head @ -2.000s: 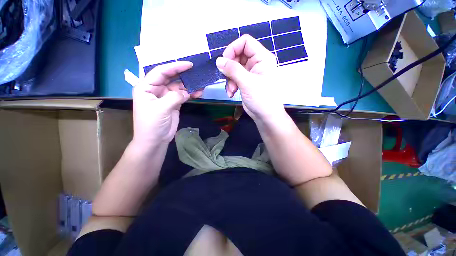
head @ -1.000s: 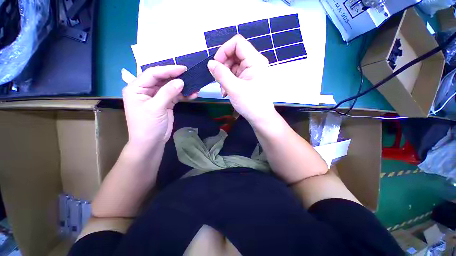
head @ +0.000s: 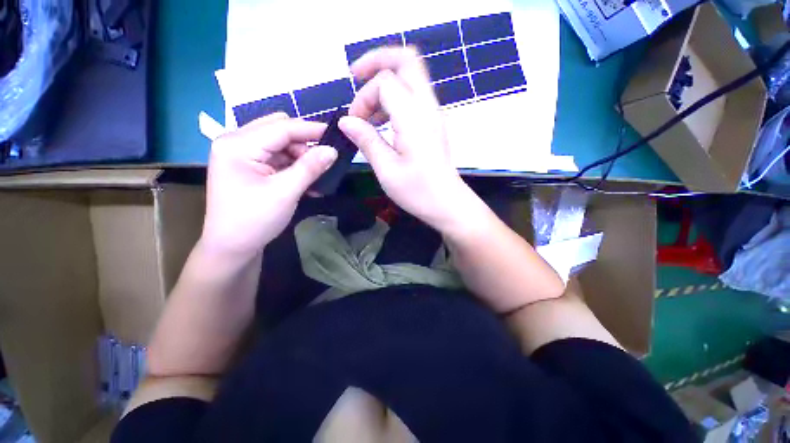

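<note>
A small dark piece [head: 335,149] is held between my two hands near the bench's front edge; it is tilted and I cannot tell whether it is a pad, a plate or both. My left hand [head: 260,177] pinches its left side with thumb and fingers. My right hand [head: 400,143] has its thumb at the piece's upper right corner, fingers curled and partly blurred. Behind the hands lies the pad sheet [head: 489,54] with black rectangles split by thin white lines. My right hand hides part of the sheet. It lies on white paper [head: 286,39].
A black tray [head: 113,117] with a clear plastic bag [head: 43,73] is at the left. An open small carton [head: 637,95] holds black pieces at the right, crossed by a black cable [head: 645,145]. Large open cartons [head: 126,251] stand below the bench edge.
The dark piece has turned from a broad, flat view to a narrow, steep one. Both hands have shifted slightly left. The scene has shifted slightly left and up.
</note>
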